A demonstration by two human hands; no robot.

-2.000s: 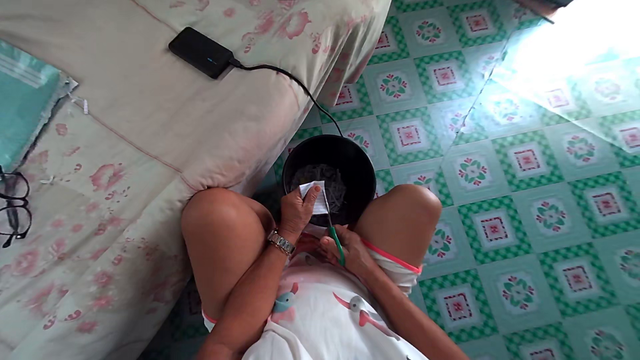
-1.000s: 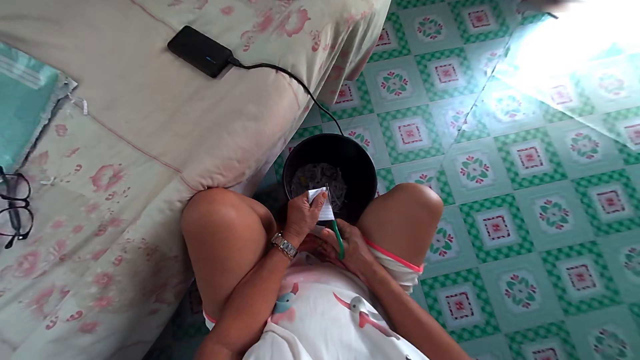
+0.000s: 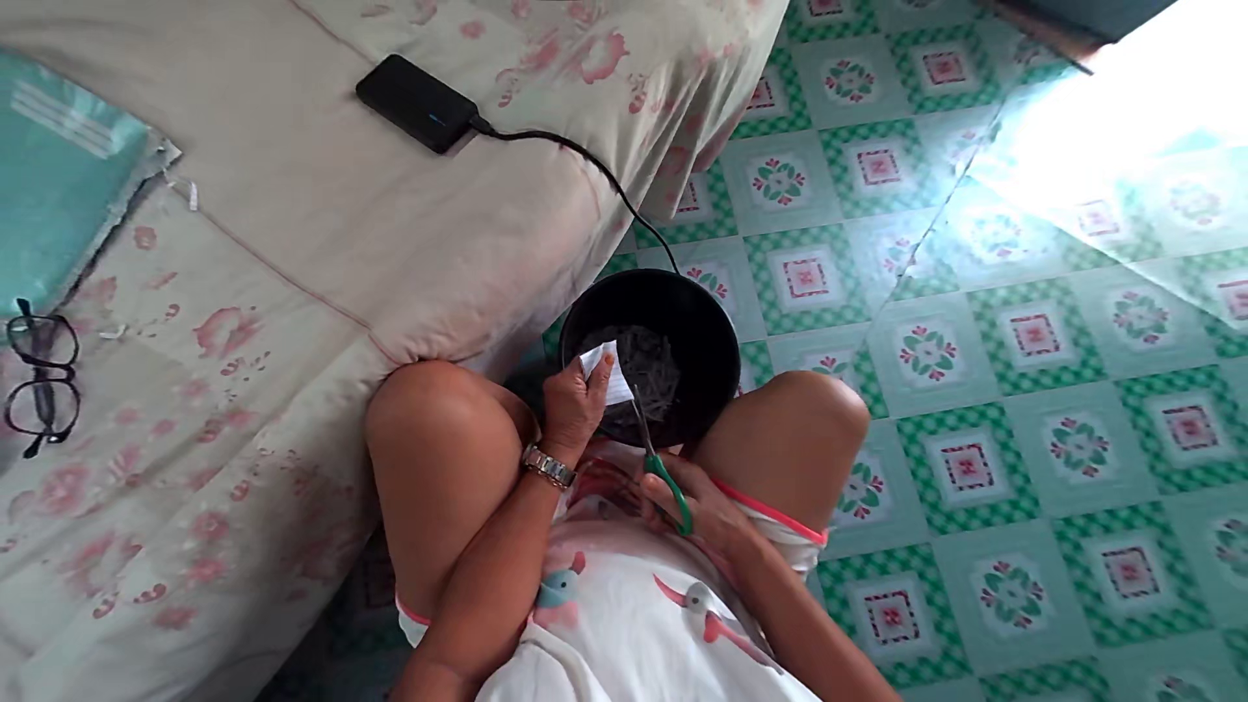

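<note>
My left hand (image 3: 575, 402), with a metal wristwatch (image 3: 549, 466) at the wrist, pinches a small piece of white paper (image 3: 606, 375) over the black bucket (image 3: 720, 331). My right hand (image 3: 687, 502) grips green-handled scissors (image 3: 667, 480), whose blades point up beside the paper's right edge. Whether the blades touch the paper cannot be told. Thin paper strips (image 3: 648, 361) lie in a heap inside the bucket, which stands on the floor between my knees.
On the floral-covered bed at left lie a black power bank (image 3: 417, 103), a pair of eyeglasses (image 3: 42, 380) and a teal packet (image 3: 68, 175). A black cable (image 3: 595, 161) runs from the power bank down behind the bucket. Patterned green flooring (image 3: 931, 356) extends to the right.
The scissors' blades show beside the paper now; one second ago they were largely hidden behind it. Both hands stay above the bucket's near side, still holding the paper and scissors.
</note>
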